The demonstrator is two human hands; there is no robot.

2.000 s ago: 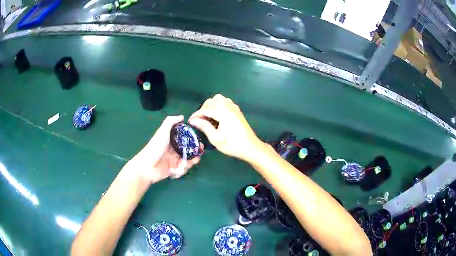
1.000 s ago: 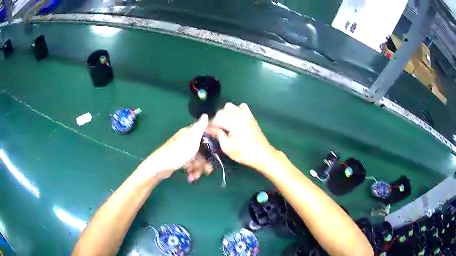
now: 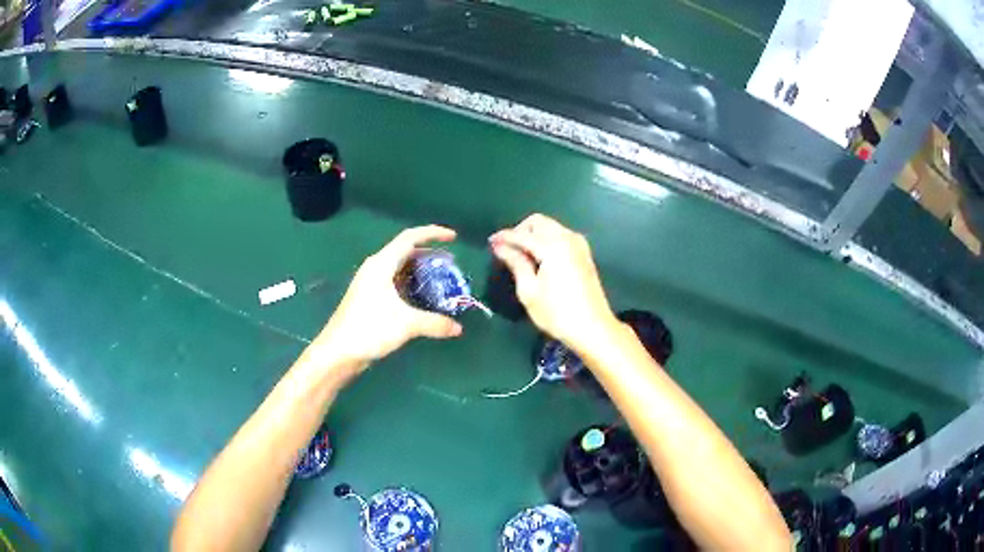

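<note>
My left hand curves around a round blue circuit board, with thumb and fingers at its edge; a short pale lead sticks out to the right. My right hand is just right of it, its fingertips pinched on a tiny red plug. A black housing stands behind and below these fingers, partly hidden by my right hand. The two hands are apart. Whether a wire joins the board and the housing cannot be seen.
Black housings stand at the upper left and lower right. Blue boards lie near the bottom, and another with a pale lead is by my right forearm. A white scrap lies left. A metal rail runs behind.
The boards, housings and white scrap on the green surface have shifted right. My hands, close together a second ago, are now apart, and the blue board shows clearly in my left hand.
</note>
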